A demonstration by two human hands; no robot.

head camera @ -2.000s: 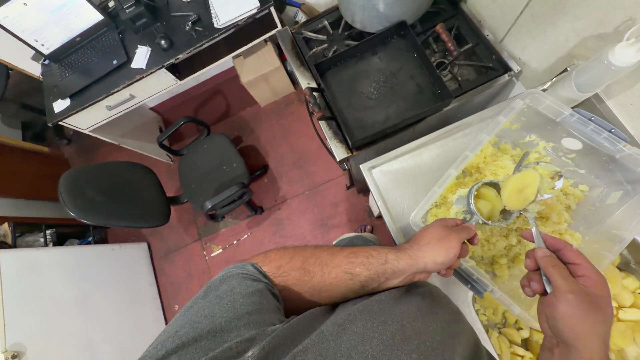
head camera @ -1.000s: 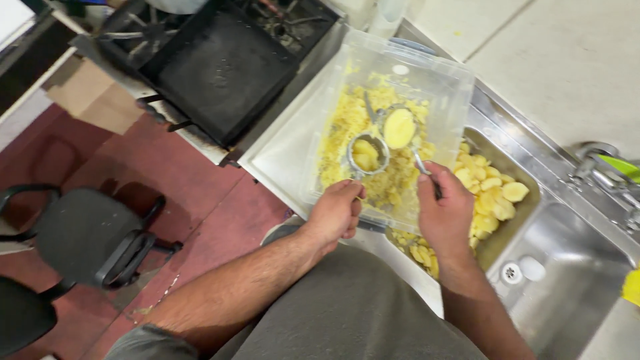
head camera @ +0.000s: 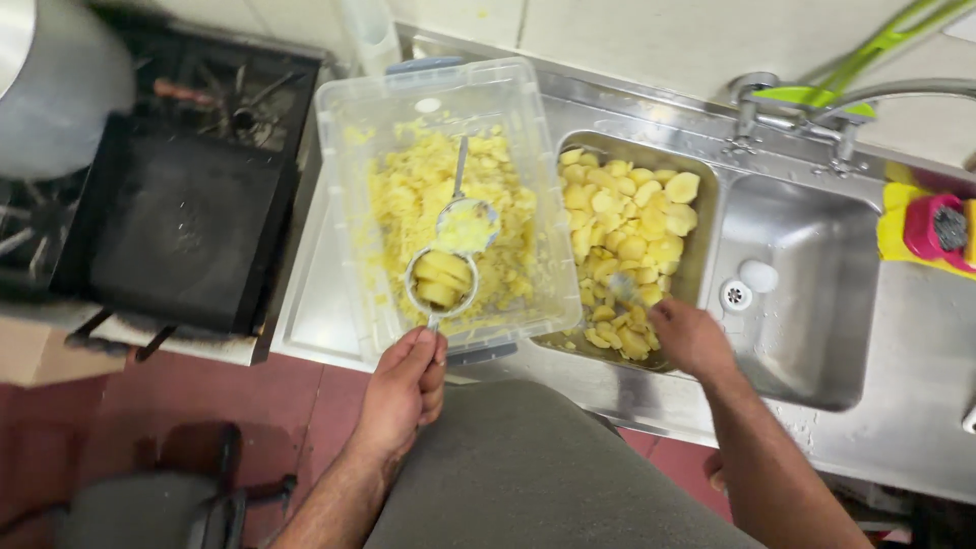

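Note:
My left hand (head camera: 408,381) grips one handle of a metal potato ricer (head camera: 441,284), whose round cup holds potato pieces. The ricer lies unfolded over a clear plastic bin (head camera: 450,332); its pressing disc (head camera: 467,226) carries mashed potato, and the other handle points away from me. Riced potato (head camera: 412,179) is spread over the bin's bottom. My right hand (head camera: 690,335) is at the left sink basin, closed on a spoon (head camera: 624,288), blurred, among the peeled, cut potatoes (head camera: 633,206) that fill this basin.
At the left, a black griddle pan (head camera: 183,229) and a large metal pot (head camera: 61,91) sit on the stove. Right of the potatoes are a second sink basin (head camera: 801,305), a faucet (head camera: 831,126) with green tongs, and a pink holder (head camera: 926,229) with a scouring pad. An office chair (head camera: 145,507) stands behind.
My right hand has moved with the spoon from above the ricer to the potatoes in the basin. My left hand still holds the ricer. The view has swung right.

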